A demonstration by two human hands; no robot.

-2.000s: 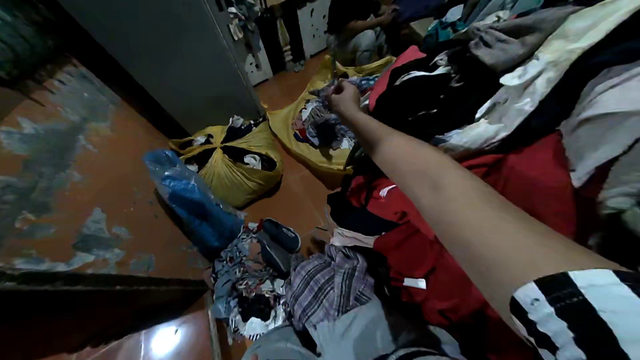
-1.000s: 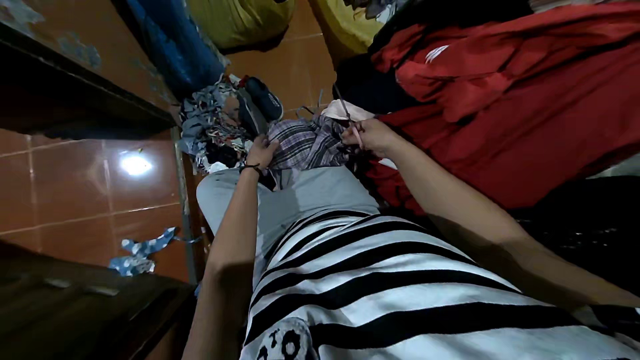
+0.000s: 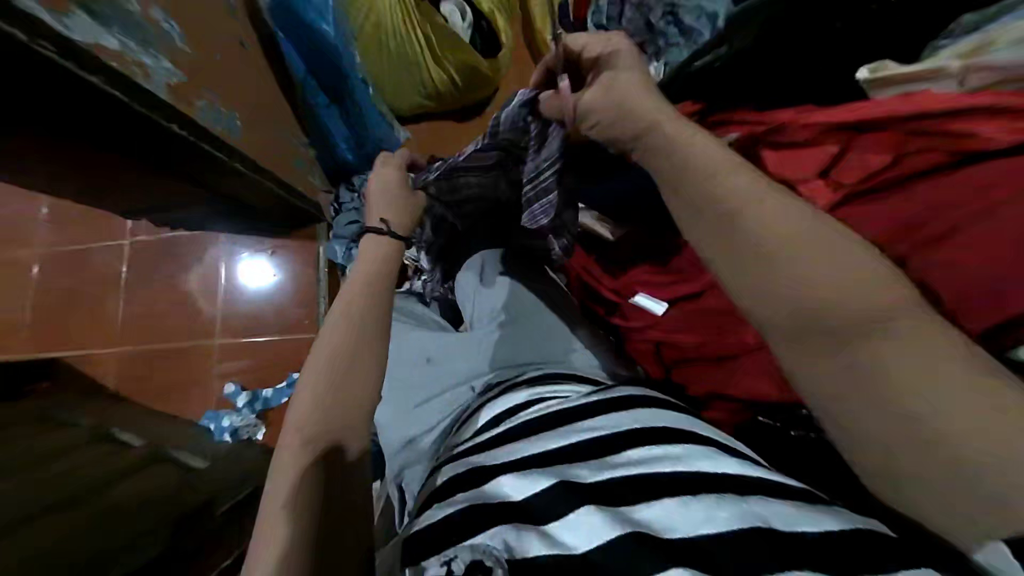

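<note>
A dark plaid cloth garment [image 3: 480, 172] is stretched between my two hands, above my grey-clad legs. My left hand [image 3: 392, 192], with a dark cord around its wrist, grips the garment's left edge. My right hand [image 3: 604, 88] pinches its upper right edge and also holds a pair of scissors [image 3: 566, 88] with a pinkish handle; the blades point up and away and are partly hidden by the fingers. A striped strip of the plaid cloth hangs below my right hand.
Red cloth [image 3: 880, 176] with a white tag [image 3: 649, 304] is heaped at the right. A yellow sack [image 3: 424, 60] and a blue plastic-wrapped bundle [image 3: 308, 80] stand ahead. A blue-and-white scrap [image 3: 248, 410] lies on the tiled floor [image 3: 152, 296] at the left, near a dark wooden edge.
My right hand was over the far yellow sack two seconds ago, then came back to the plaid garment at my lap. Since one second ago, both hands have lifted and spread the garment.
</note>
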